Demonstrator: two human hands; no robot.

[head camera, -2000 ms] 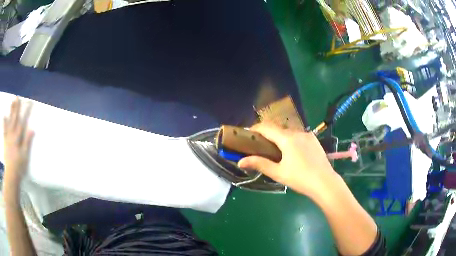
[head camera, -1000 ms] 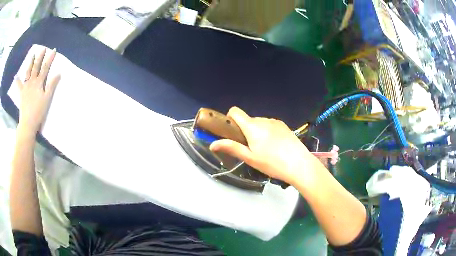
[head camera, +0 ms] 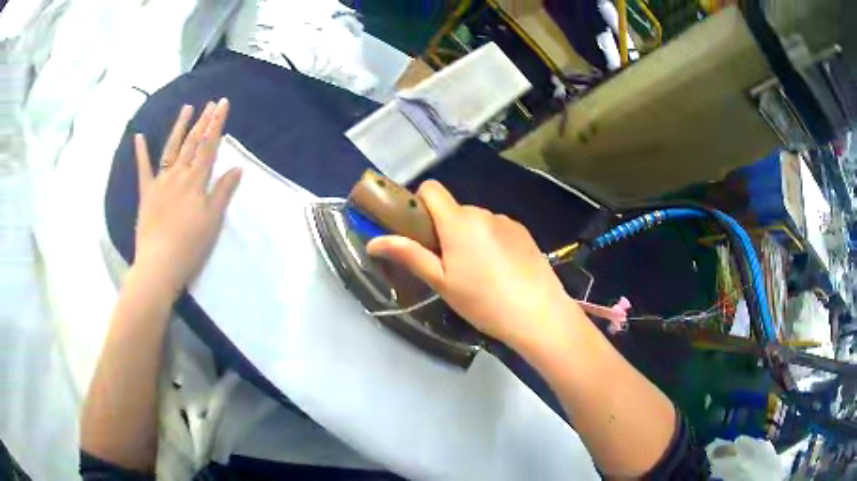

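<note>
A long white garment panel (head camera: 282, 310) lies flat on the dark navy padded board (head camera: 141, 207). My left hand (head camera: 183, 202) lies on its upper left end with fingers spread and holds nothing. My right hand (head camera: 479, 254) is closed round the brown handle of the steam iron (head camera: 385, 282). The iron's pointed sole rests on the panel, its tip towards the upper left. The panel's lower end runs out of the picture at the bottom.
A pale box-like block (head camera: 442, 113) with a grey cloth stands beyond the board. White cloth heaps (head camera: 310, 42) lie at the top and left. A blue hose (head camera: 695, 218) runs from the iron to the right, near a pink tie (head camera: 615, 313).
The view has turned, so board and panel now slant more steeply. The iron sits nearer the panel's upper left end and my left hand. My right hand keeps its hold.
</note>
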